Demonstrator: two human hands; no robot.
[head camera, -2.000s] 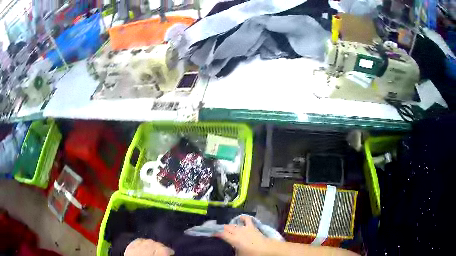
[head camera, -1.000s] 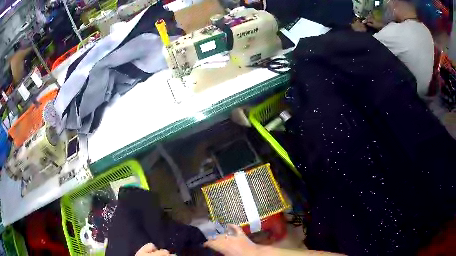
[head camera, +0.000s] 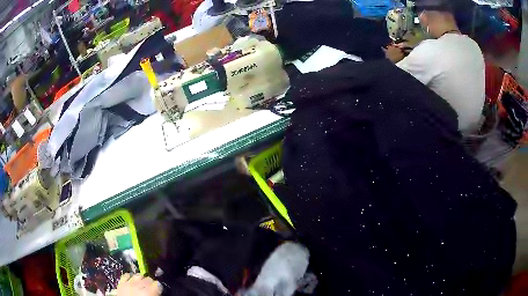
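Observation:
My left hand (head camera: 139, 286) shows at the bottom edge, cut off and blurred, against dark cloth (head camera: 214, 248); whether its fingers grip the cloth is unclear. The dark cloth is raised under the table's front. A blurred light grey cloth piece (head camera: 282, 269) lies at its right side. A small pale shape (head camera: 205, 277) shows between them, too blurred to name. My right hand cannot be made out. A large black, white-flecked garment (head camera: 382, 173) hangs over the table's right end.
The cream sewing machine (head camera: 231, 75) stands on the white table (head camera: 136, 156). Grey cut pieces (head camera: 107, 107) lie left of it. A green basket (head camera: 134, 243) holds patterned cloth (head camera: 101, 269); another green basket (head camera: 269, 188) is below the table. A seated person (head camera: 448, 69) is at the back right.
The view has turned right, bringing the flecked garment and seated person in. Dark cloth has come up in front of the striped yellow-edged box. My right hand and forearm no longer show.

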